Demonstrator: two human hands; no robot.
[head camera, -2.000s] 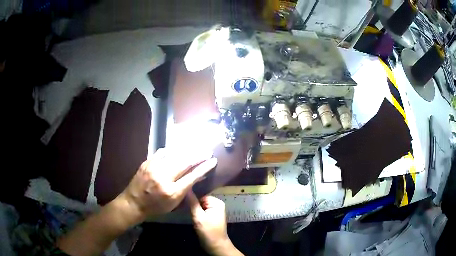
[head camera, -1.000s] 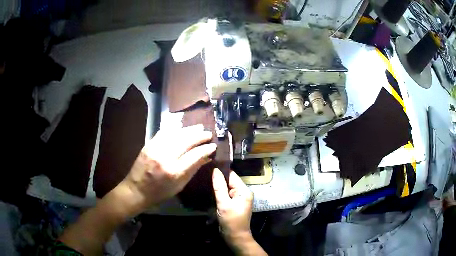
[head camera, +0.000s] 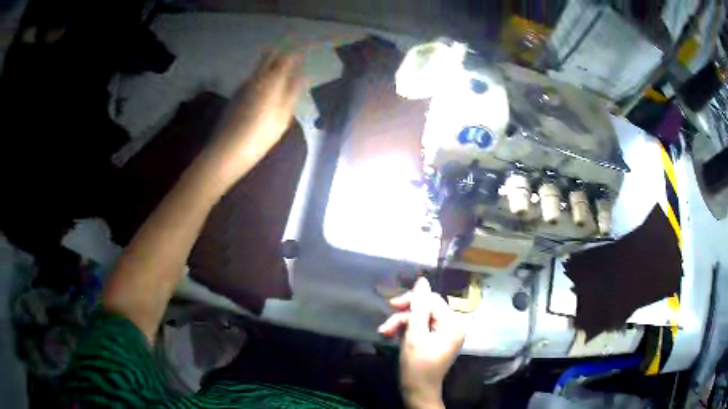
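The overlock machine (head camera: 559, 128) has a worn cream-grey head. A brown piece (head camera: 387, 132) lies on its bed, left of the head. White glare hides the bed beside the needle area. My left hand (head camera: 275, 100) is blurred and raised toward the back left, above the dark brown cut pieces (head camera: 251, 216); whether it holds anything cannot be told. My right hand (head camera: 423, 315) is at the bed's front edge below the needle area, fingers bent. Something small and dark is at its fingertips, too blurred to tell if held.
A fanned brown stack (head camera: 631, 275) lies on a white sheet at right, beside yellow-black hazard tape (head camera: 669, 180). Dark brown pieces (head camera: 359, 60) lie behind the bed. Dark fabric (head camera: 56, 136) fills the far left. Thread cones stand at the right edge.
My left hand has left the bed and moved back and left. My right hand has moved toward the front edge. The brown piece under my hands is gone from the bed front. The view has shifted left.
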